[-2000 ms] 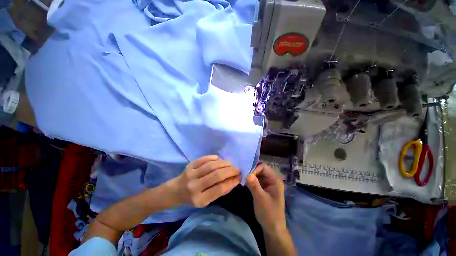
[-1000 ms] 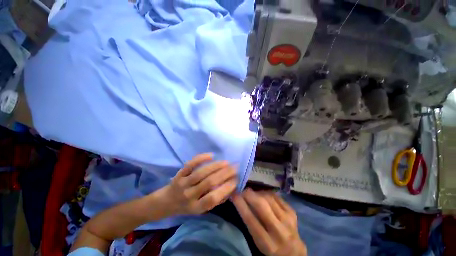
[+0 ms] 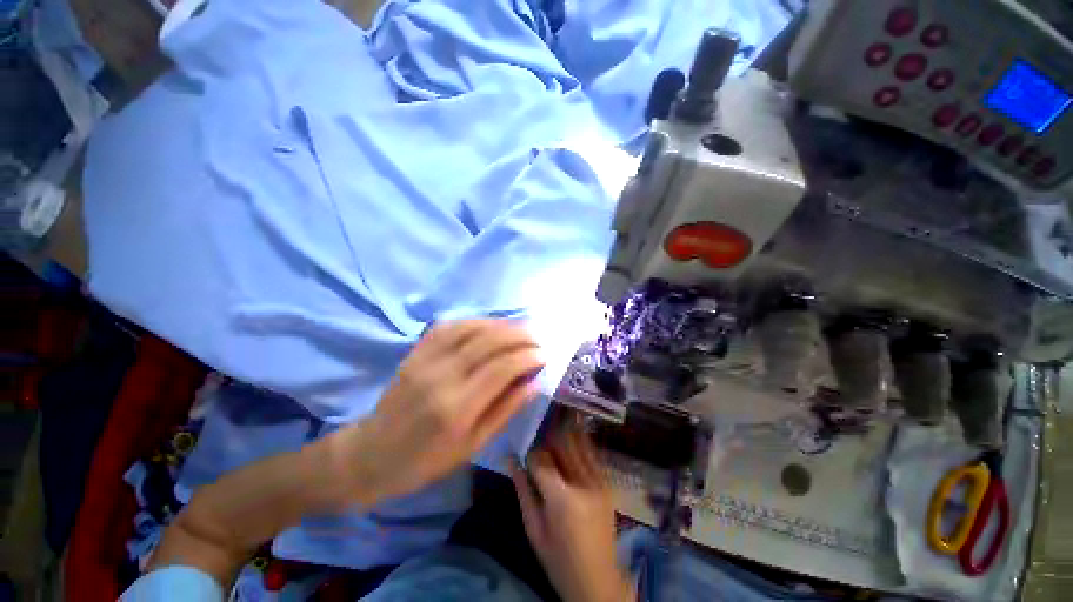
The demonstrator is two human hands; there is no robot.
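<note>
Light blue cloth (image 3: 235,247) lies rumpled left of the overlock machine (image 3: 730,200). My left hand (image 3: 453,400) is on the cloth near its right edge, just left of the brightly lit presser foot area (image 3: 618,335). Its fingertips hold or press the cloth; the hand is slightly blurred. My right hand (image 3: 571,500) is below it at the machine's front edge, with its fingertips by the lower corner of the cloth. Whether it grips the cloth is unclear. Part of the silver work plate (image 3: 588,394) shows right of the cloth.
Yellow-and-red-handled scissors (image 3: 967,517) lie on a white cloth pad at the right. A control panel (image 3: 918,77) is at the top right. Several grey tension dials (image 3: 857,365) line the machine front. Duller blue cloth (image 3: 247,447) hangs low at the left.
The view has shifted, bringing the control panel in. The cloth has folded over by the machine and its edge has come away from the needle area. My left hand is closer to the foot.
</note>
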